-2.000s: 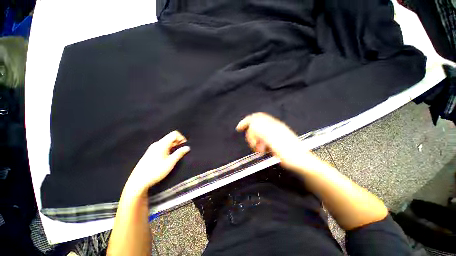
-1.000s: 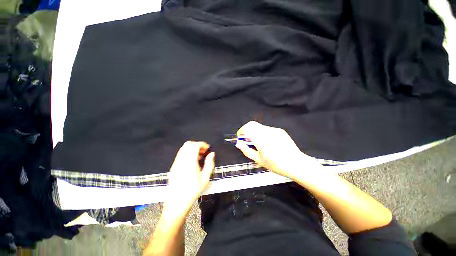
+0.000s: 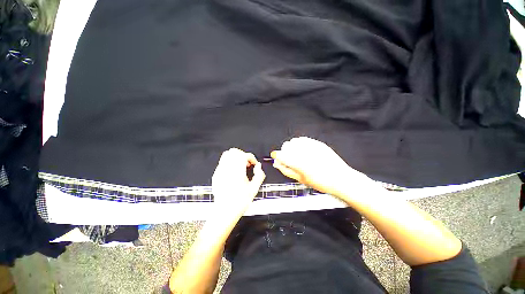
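A large black garment [image 3: 172, 103] lies over the white table, with creases toward the upper right. A black-and-white plaid facing [image 3: 167, 194] shows along its near edge. My left hand [image 3: 236, 178] is over the near edge with thumb and fingertips brought together; whether something thin is pinched there cannot be told. My right hand [image 3: 308, 163] is just to the right, closed on thread snips [image 3: 267, 159], whose small blade tips point left toward my left fingertips. Most of the snips is hidden in the hand.
The white table edge [image 3: 144, 212] runs below the facing. Dark clothes [image 3: 20, 149] are heaped at the left. Cream and check scraps [image 3: 101, 233] hang at the near left edge. Speckled floor [image 3: 455, 215] shows at the lower right.
The view has shifted, so the garment sits differently in the picture. My hands have come closer together, with the snips' tips now near my left fingertips.
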